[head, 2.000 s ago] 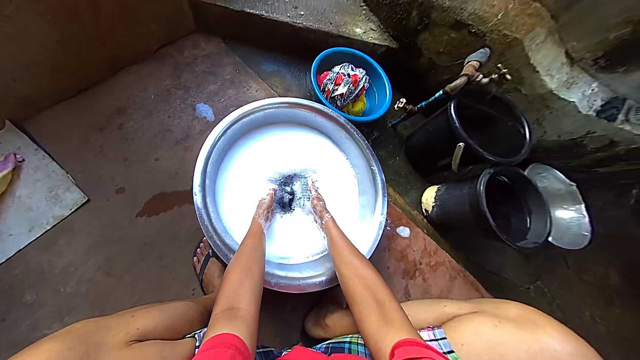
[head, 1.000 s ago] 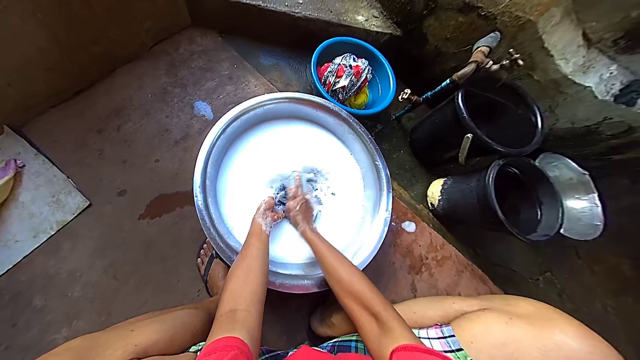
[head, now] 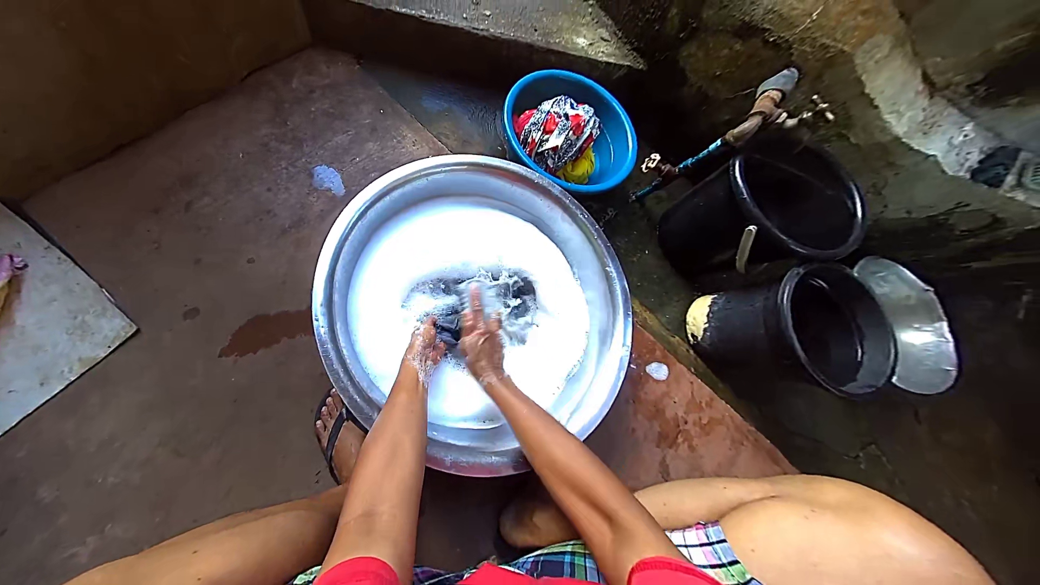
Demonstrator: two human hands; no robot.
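A wide metal basin (head: 605, 341) full of white suds stands on the floor before me. Dark wet cloth (head: 520, 302) shows through the foam at its middle. My left hand (head: 426, 345), foam on its wrist, is at the cloth's near left edge with its fingers partly curled; part of the cloth seems to lie against them. My right hand (head: 483, 337) is over the cloth, fingers stretched forward and blurred; whether it grips any cloth cannot be told. Between the two hands a dark fold of the cloth is visible.
Beyond the basin stands a blue plastic tub (head: 621, 146) with red, patterned and yellow cloth. To the right are a large black bucket (head: 699, 219), a smaller black bucket (head: 739, 329), a metal lid-like piece (head: 918, 333) and a pipe with taps (head: 703, 158). A pale board (head: 57, 325) lies left.
Two seconds ago my hands were apart on either side of the dark cloth; now they are closer together. More dark cloth shows above the foam than before.
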